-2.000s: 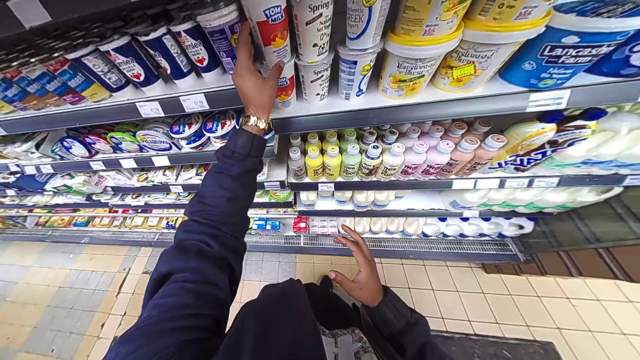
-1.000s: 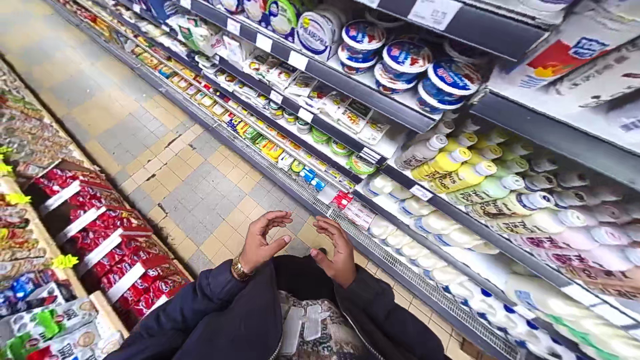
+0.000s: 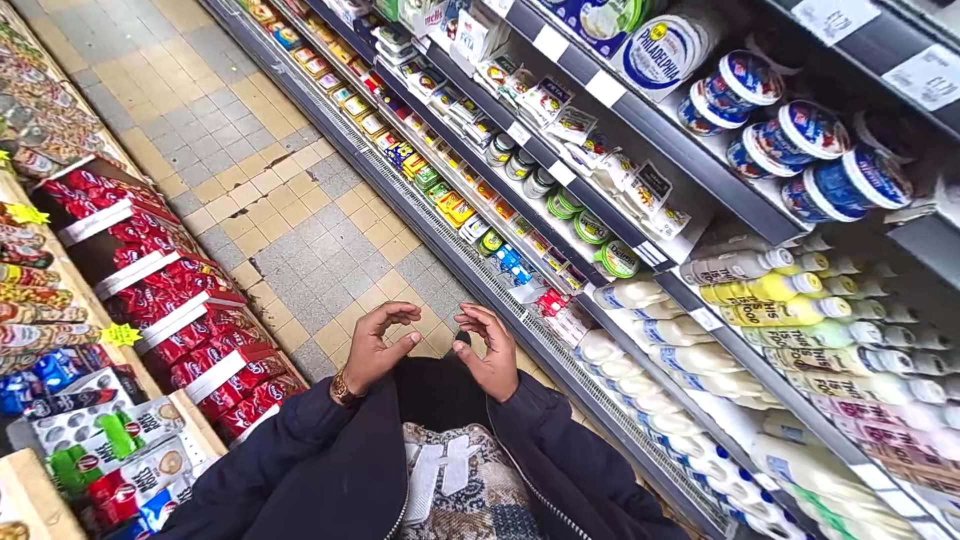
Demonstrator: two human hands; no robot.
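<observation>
My left hand [image 3: 381, 346], with a gold-coloured watch at its wrist, is raised in front of my body, its fingers curved and holding nothing. Facing it across a small gap is my right hand [image 3: 489, 351], also curved and empty. Neither touches any goods. Beneath them the tiled floor [image 3: 300, 247] shows. To the right of my right hand, at the shelf's lower level, are red-topped packs [image 3: 553, 302] and white milk bottles [image 3: 600, 346].
A refrigerated shelf unit runs along the right, with drink bottles [image 3: 780, 311], blue tubs [image 3: 810, 129] and Philadelphia tubs [image 3: 664, 52]. On the left, boxes of red snack packets [image 3: 202, 322] stand beside wooden-edged displays [image 3: 202, 427]. The tiled aisle stretches away between them.
Two seconds ago my left hand was at a yogurt tub on the upper shelf; now it is away from it, in front of my body beside my right hand. The view has turned strongly toward the aisle.
</observation>
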